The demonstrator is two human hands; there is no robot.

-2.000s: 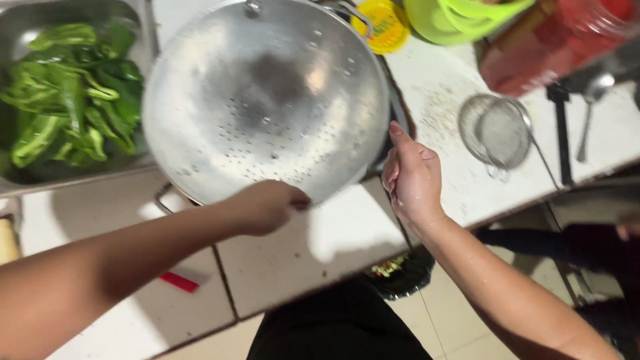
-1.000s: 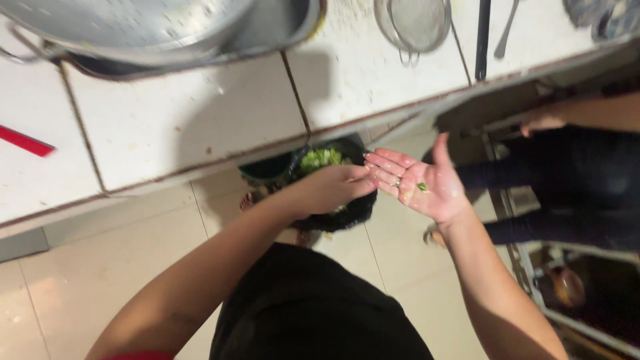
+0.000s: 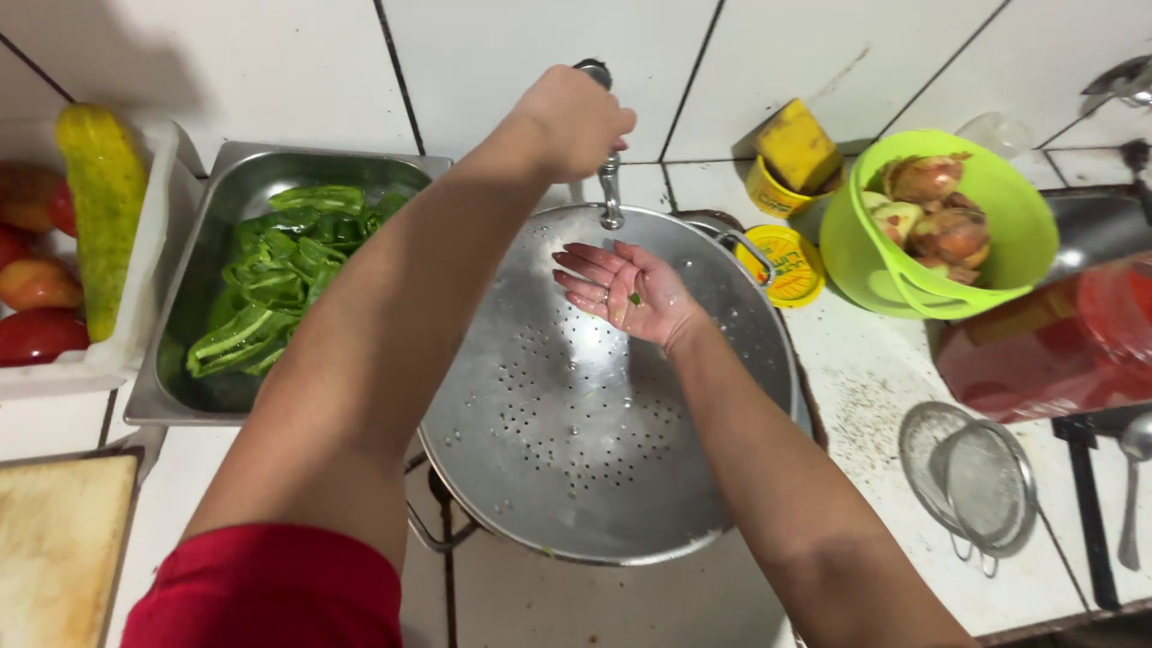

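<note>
My left hand (image 3: 576,121) is closed around the handle of the wall faucet (image 3: 611,193) at the top middle. Palm up and fingers spread, my right hand (image 3: 630,292) is just below the spout, over a large metal colander (image 3: 576,468). A small green scrap (image 3: 635,299) lies on its palm. The colander bears water drops and a few tiny green bits. Left of it, partly behind my left forearm, sliced green peppers (image 3: 270,279) lie in a steel pan (image 3: 171,396). Whether water flows from the spout is not plain.
A white crate (image 3: 148,297) with tomatoes and a long yellow-green vegetable stands at left, above a cutting board (image 3: 63,540). At right are a lime-green basket (image 3: 864,243) of onions, a sponge (image 3: 796,144) in a yellow tub, a yellow lid (image 3: 781,265), strainers (image 3: 990,486), a red-filled container (image 3: 1035,351) and a spoon (image 3: 1130,513).
My hands were together over a dark container below the counter's edge one second ago. Now the left holds the faucet and the right is over the colander. The view has swung up to the sink.
</note>
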